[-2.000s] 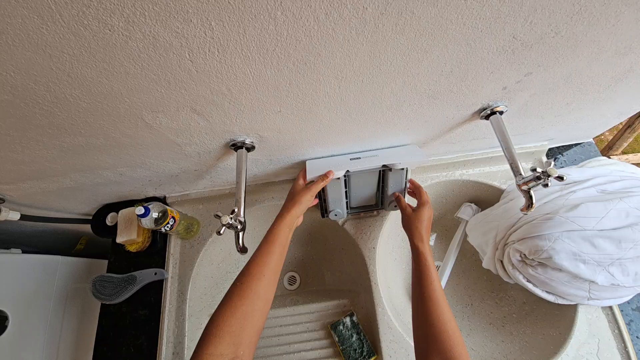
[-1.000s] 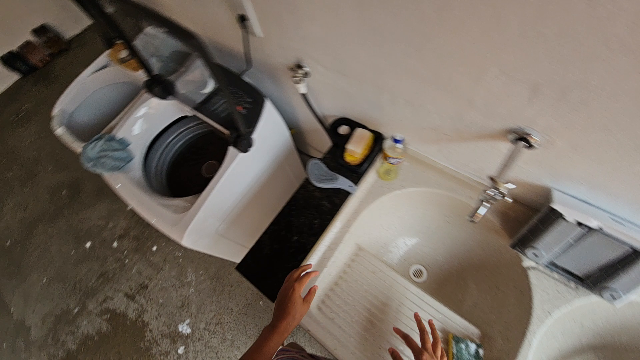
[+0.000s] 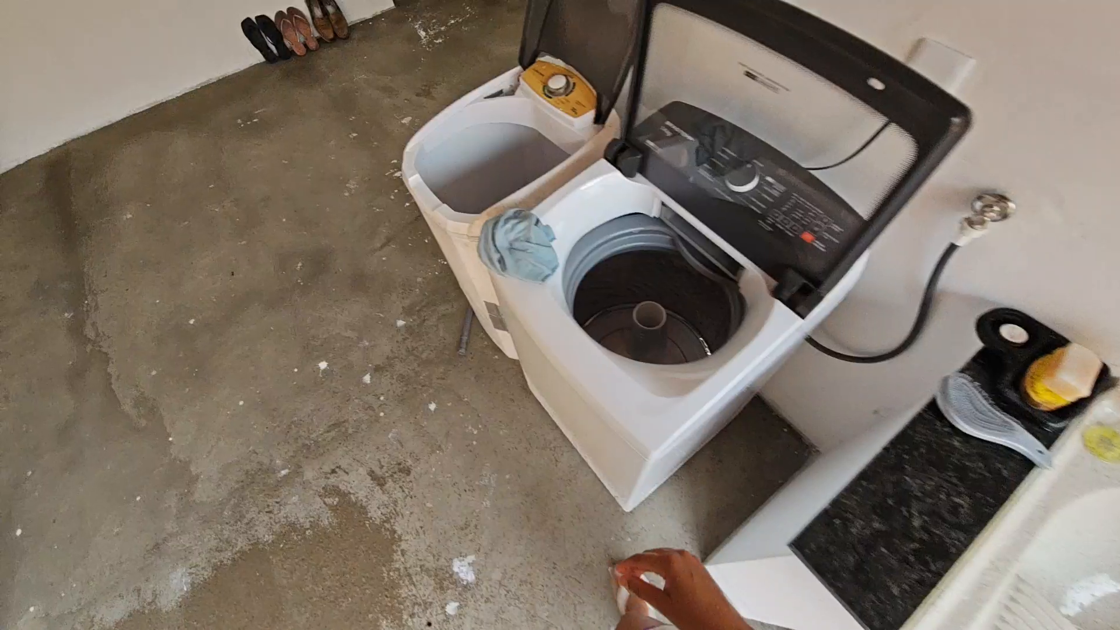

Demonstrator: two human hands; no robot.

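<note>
My right hand (image 3: pixel 678 588) is at the bottom edge, left of the white side of the counter, with its fingers curved and apart and nothing plainly held; a pale shape behind it is only partly visible. My left hand is out of view. Beyond the hand stands a white top-loading washing machine (image 3: pixel 604 394), its dark-framed transparent lid (image 3: pixel 779 96) raised. The drum (image 3: pixel 652 302) looks empty of clothes. A crumpled light blue cloth (image 3: pixel 518 245) lies on the machine's left front corner.
A second white washer (image 3: pixel 494 162) with a raised lid adjoins it. At right, a black stone counter (image 3: pixel 919 499) holds a grey brush (image 3: pixel 989 420) and a yellow sponge (image 3: pixel 1046 381), beside the sink's rim (image 3: pixel 989 560). A black hose (image 3: pixel 927 306) runs from the wall tap. Footwear (image 3: pixel 293 33) lies by the far wall.
Both hands held a grey and white panel-like object above the sinks; one second ago they were off it, and it stood by the wall. The view has swung far left to the washing machines.
</note>
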